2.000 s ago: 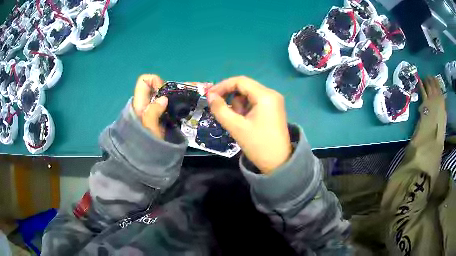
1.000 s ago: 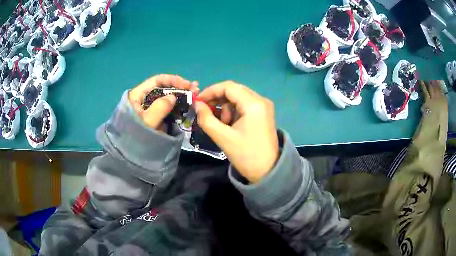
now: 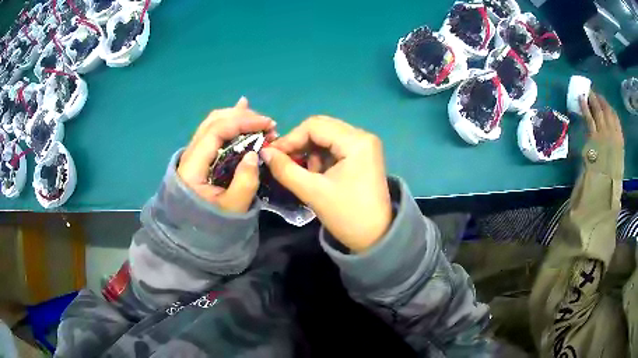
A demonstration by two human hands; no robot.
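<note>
My left hand (image 3: 227,157) holds a dark circuit board (image 3: 225,162) tilted, with its thumb on the face and its fingers over the far edge. My right hand (image 3: 336,175) pinches the end of a red wire (image 3: 268,142) with thumb and forefinger at the board's right edge. The plug and socket are hidden by the fingertips. A white housing (image 3: 299,217) with dark parts lies below and between my hands at the bench's front edge, mostly covered by them.
Many white shells with dark boards and red wires are grouped at the left (image 3: 54,175) and right (image 3: 480,105) of the green bench (image 3: 280,56). A neighbour's hand (image 3: 603,126) touches a white shell (image 3: 578,94) at far right. A black box (image 3: 559,28) stands beyond.
My left hand has closed further around the board, its thumb nearer the edge. My right hand has shifted left with the wire end. At far right, the neighbour's hand has moved a shell.
</note>
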